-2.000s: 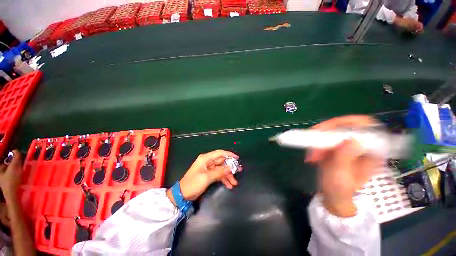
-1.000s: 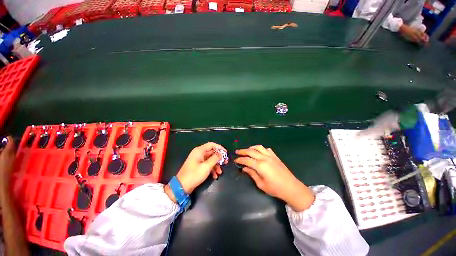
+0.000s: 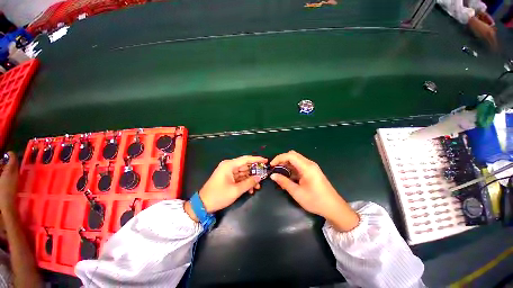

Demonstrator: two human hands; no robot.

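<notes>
My left hand (image 3: 230,181), with a blue wrist strap (image 3: 199,209), holds a round circuit board (image 3: 259,171) at its fingertips, speckled side showing. My right hand (image 3: 304,183) holds a round black part (image 3: 280,170) between thumb and fingers, just right of the board. The two parts are side by side, very close; I cannot tell if they touch. The glue syringe (image 3: 450,125) lies at the right, over the top of the white perforated tray (image 3: 396,169). Another round board (image 3: 306,106) lies on the green belt ahead.
A red tray (image 3: 56,194) with black discs in pockets is at the left, another red tray (image 3: 17,90) beyond it. A dark controller box (image 3: 472,208) and blue container (image 3: 486,143) stand right. A person's arm (image 3: 14,214) shows far left, another person's hand (image 3: 482,29) top right.
The syringe left my right hand and lies at the right. My right hand came beside my left and now holds the black part. The belt board shifted slightly left in view.
</notes>
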